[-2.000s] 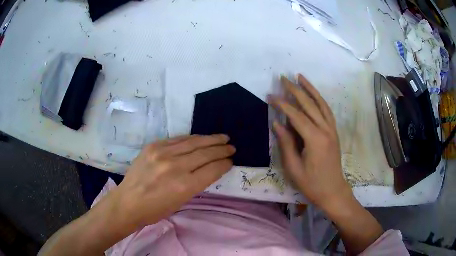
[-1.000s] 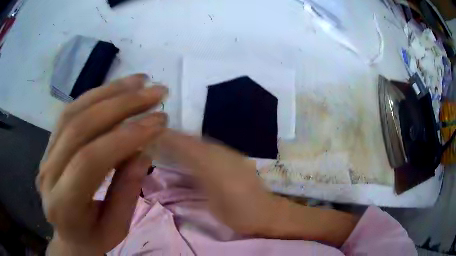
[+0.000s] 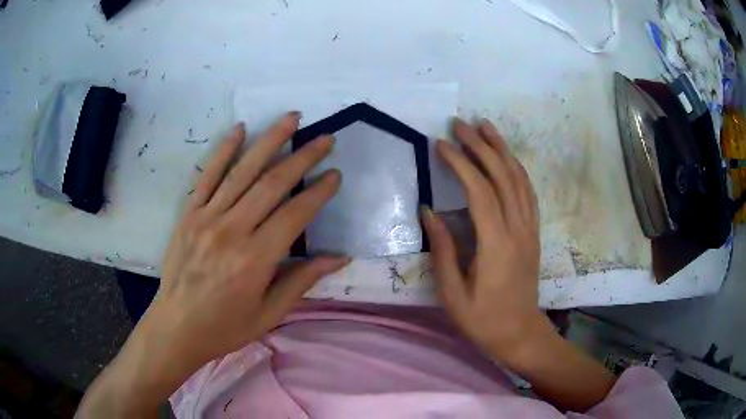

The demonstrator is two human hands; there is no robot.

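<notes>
A dark pocket piece [image 3: 362, 112] lies flat with its point towards the far side. A shiny grey pointed template [image 3: 364, 184] lies on it, with a dark border showing at the top and sides. Both are on a white sheet [image 3: 343, 90]. My left hand [image 3: 245, 204] lies palm down with spread fingers over the left edge of template and piece. My right hand [image 3: 487, 237] is palm down at the right edge, fingers apart. A greyish flat patch [image 3: 447, 186] shows partly under it; what it is I cannot tell.
The iron [image 3: 654, 164] rests on a dark pad [image 3: 672, 260] at the right. A grey pocket stack with a dark band [image 3: 92, 149] lies at the left. White scraps [image 3: 687, 49] are piled at the far right. A dark piece [image 3: 113, 7] shows at the far left edge.
The clear shiny template, earlier on the table left of the dark piece, now lies on that piece. Both hands have come to its sides. The view has shifted.
</notes>
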